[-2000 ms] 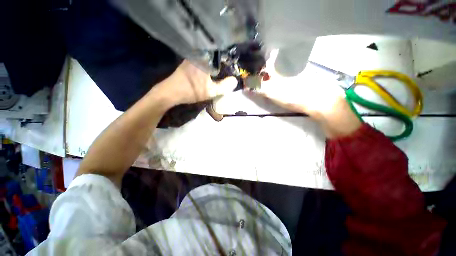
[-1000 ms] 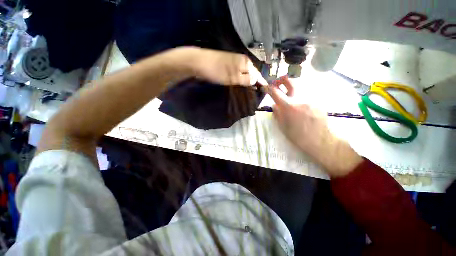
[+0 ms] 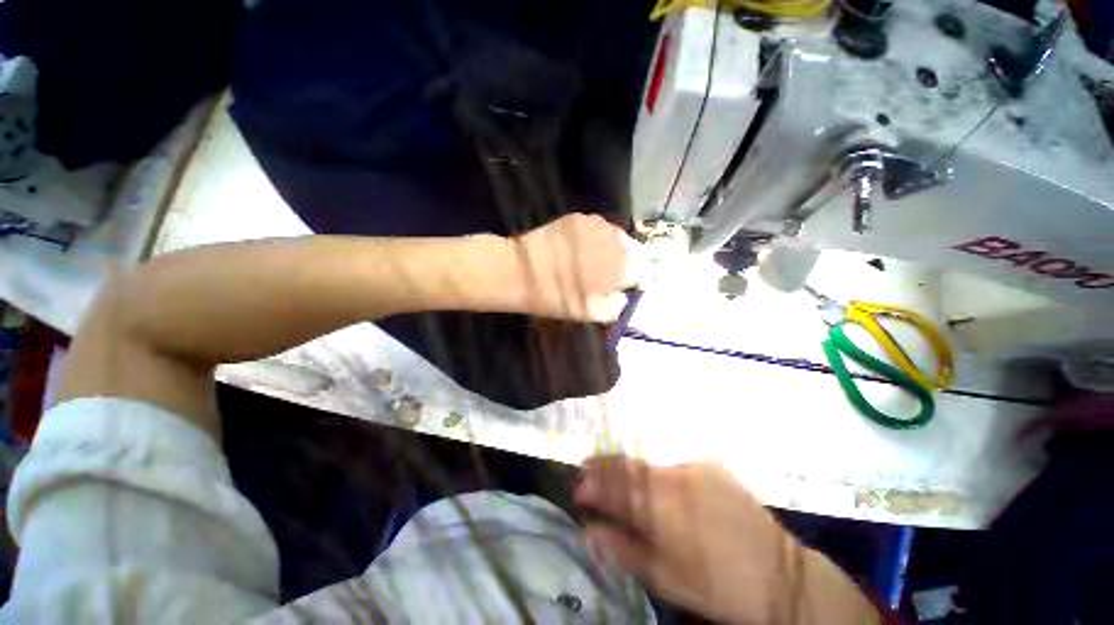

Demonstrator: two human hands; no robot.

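Observation:
A large dark navy garment piece (image 3: pixel 354 134) lies left of the needle area, and its lower end (image 3: pixel 501 354) hangs out below my left forearm on the white table. My left hand (image 3: pixel 586 269) is closed on the cloth's edge beside the presser foot (image 3: pixel 666 234); its fingertips are washed out by the lamp. My right hand (image 3: pixel 666 525) is off the cloth, over the table's front edge near my lap, blurred, with fingers loosely curled and nothing visible in it. Scissors with yellow and green handles (image 3: pixel 873 366) lie right of the needle.
The white sewing machine head with red lettering (image 3: pixel 977 183) fills the upper right. Yellow cord (image 3: pixel 782 7) lies on top of it. The white table's front edge (image 3: pixel 538 446) runs across below the hands. Dark cloth (image 3: pixel 122 86) lies at upper left. Hair strands cross the view.
My right hand has left the needle area and moved down toward my lap. My left hand stays on the cloth by the needle. The view has shifted, showing more of the machine head.

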